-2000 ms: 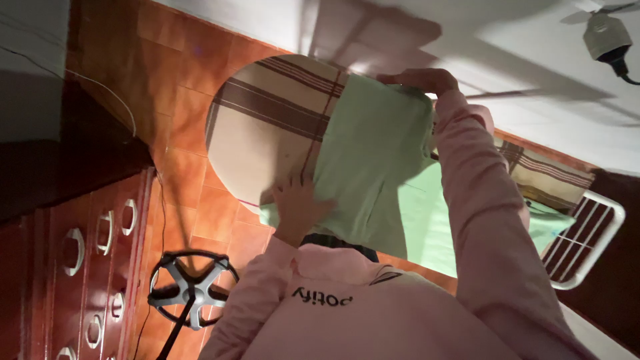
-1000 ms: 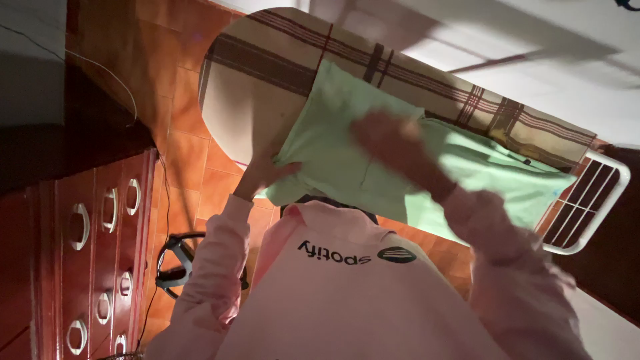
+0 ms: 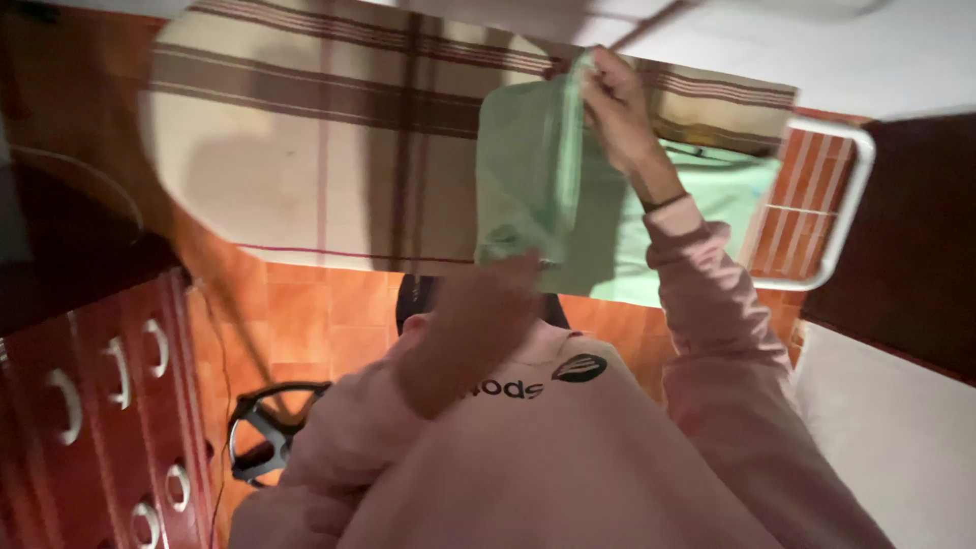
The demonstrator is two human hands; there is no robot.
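Note:
A light green cloth garment lies on a striped ironing board, part of it folded over and raised, the rest flat toward the board's right end. My right hand grips the fold's far edge, fingers closed on the fabric. My left hand is blurred at the near edge of the garment, by the lower corner of the fold; whether its fingers hold the cloth is unclear.
A white metal rack extends from the board's right end. At the lower left stands a red wooden drawer unit with pale handles, beside a wheeled black and grey base and a thin cable. A white wall runs behind the board.
The garment's left part, spread toward the rounded end a second ago, is now folded over to the right. My right hand has moved from the cloth's middle to the far edge.

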